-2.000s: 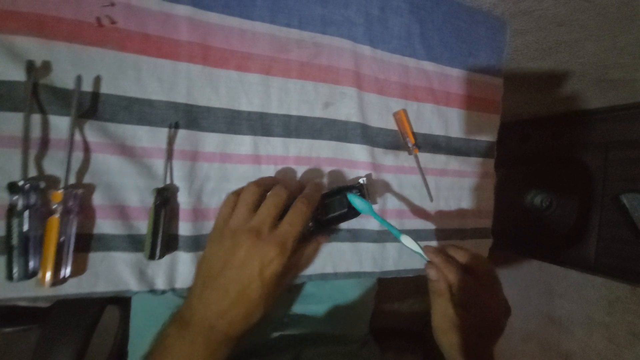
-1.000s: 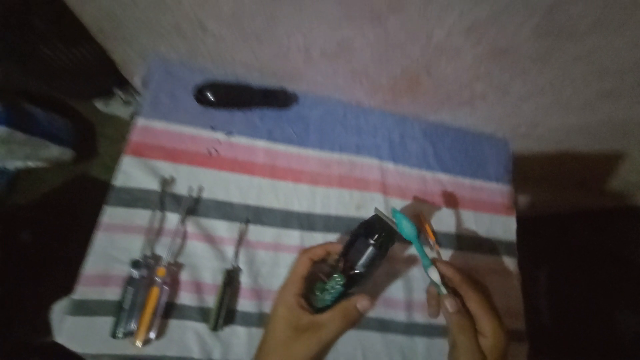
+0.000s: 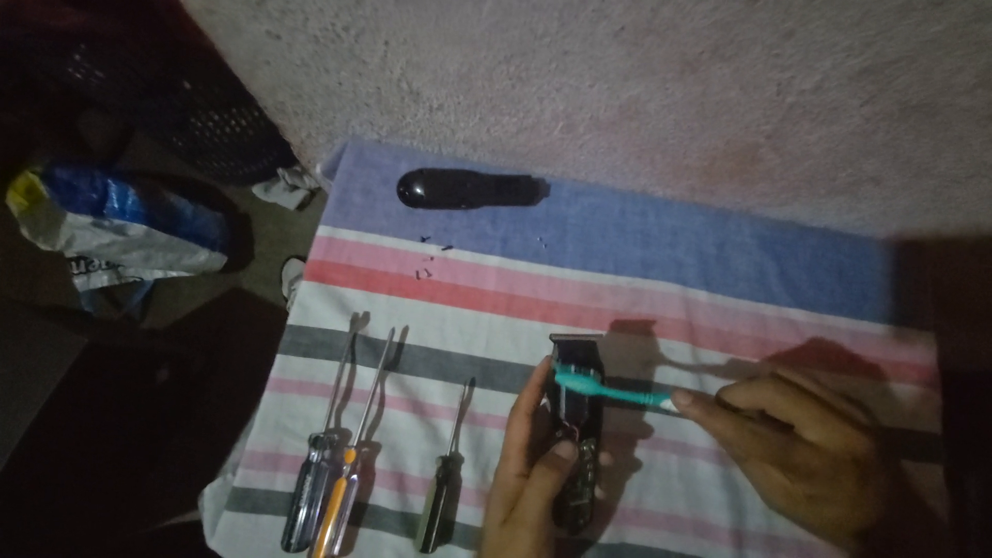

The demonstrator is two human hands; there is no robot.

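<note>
My left hand [image 3: 535, 473] holds an opened hair clipper [image 3: 575, 418] upright in the view, its metal blade at the top and wires and inner parts showing lower down. In my right hand [image 3: 806, 449] is a teal and white toothbrush [image 3: 620, 394]; its head lies against the clipper's body just below the blade. A black clipper housing part [image 3: 473, 190] rests on the blue band of the striped cloth, with several small screws [image 3: 423, 273] near it.
Left of my hands, on the striped cloth [image 3: 697, 310], lie a dark-handled screwdriver [image 3: 308, 492], an orange-striped one [image 3: 337, 496] and a green-handled one [image 3: 439, 504]. A rough wall [image 3: 620, 101] borders the cloth's far edge. A plastic bag [image 3: 132, 225] sits on the floor at left.
The clipper has turned so its blade points away from me, and the toothbrush head has moved from the blade end onto its body. The view has shifted towards the wall.
</note>
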